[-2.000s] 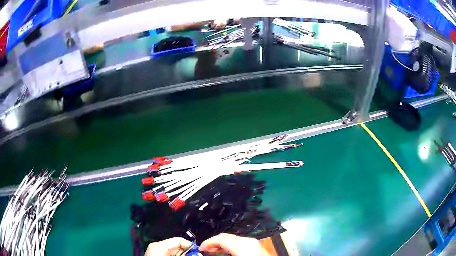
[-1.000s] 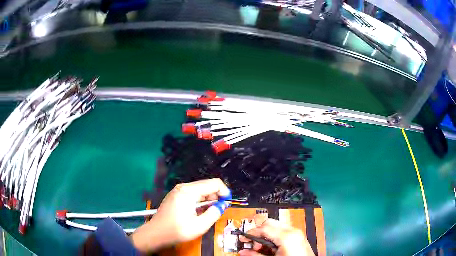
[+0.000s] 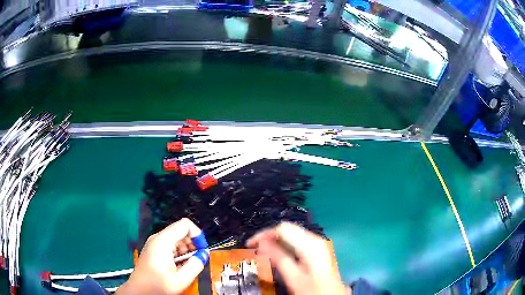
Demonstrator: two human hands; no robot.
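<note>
My left hand (image 3: pixel 175 253), with blue wraps on its fingertips, grips a white sleeved cable (image 3: pixel 115 273) near its wire end. Thin coloured wires (image 3: pixel 224 244) stick out to the right of the fingertips, above the orange board (image 3: pixel 262 264). The cable's red connector (image 3: pixel 46 278) lies at the lower left. The silver metal fixture (image 3: pixel 239 279) sits on the board between my hands, cut off by the bottom edge. My right hand (image 3: pixel 293 253) is blurred, right of the wire ends; I cannot tell whether it holds anything.
A wide heap of black housings (image 3: pixel 230 199) lies behind the board. White cables (image 3: pixel 253 144) with red ends to the left fan out behind it. A larger cable bundle (image 3: pixel 20 167) lies at far left. A metal rail (image 3: pixel 103 129) and an upright post (image 3: pixel 455 75) stand beyond.
My hands were together at the bottom edge, then apart over the board, the right holding a dark tool at the fixture. Now my right hand is raised beside the wire ends. The view has shifted.
</note>
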